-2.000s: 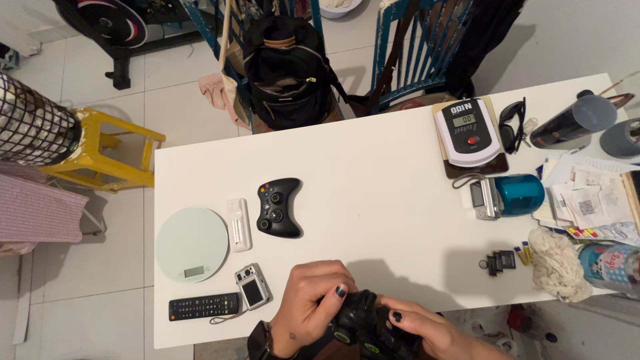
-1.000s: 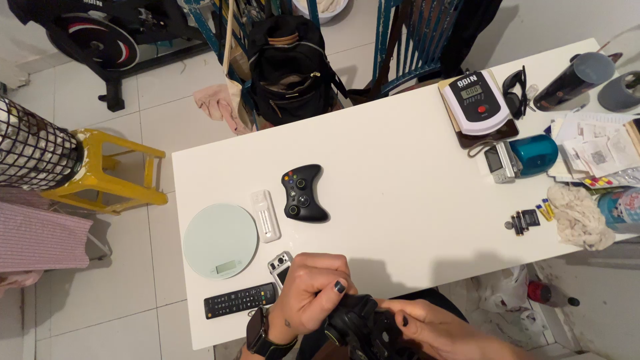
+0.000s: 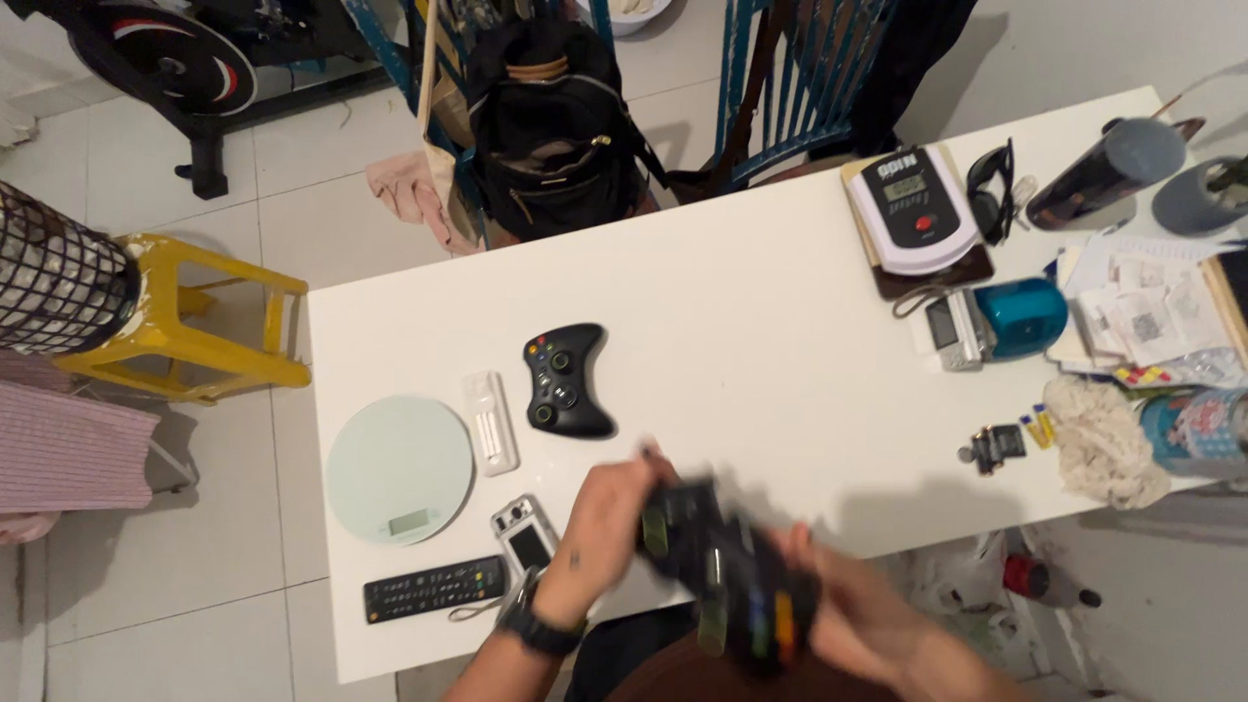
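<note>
Near the front edge of the white table, my left hand [image 3: 600, 531] and my right hand [image 3: 858, 609] hold a black game controller [image 3: 731, 575] between them; motion blurs it. A second black game controller [image 3: 565, 380] lies on the table, up and left of my hands. Left of that are a white remote or handheld device [image 3: 490, 422] and a round pale glass kitchen scale [image 3: 400, 468]. A silver compact camera [image 3: 526, 534] lies beside my left wrist, partly hidden, with a black remote control [image 3: 436, 589] to its left.
On the white table [image 3: 741, 292], the right side holds a white digital device [image 3: 916, 210], sunglasses [image 3: 991, 190], a camera [image 3: 955, 331] by a teal case [image 3: 1024, 317], batteries [image 3: 1038, 426], a crumpled cloth [image 3: 1102, 444] and papers [image 3: 1141, 302]. A black backpack [image 3: 551, 136] stands beyond the far edge.
The controller between my hands has turned and now shows more of itself, tilted above the table edge. The view has shifted somewhat. Things lying on the table keep their places.
</note>
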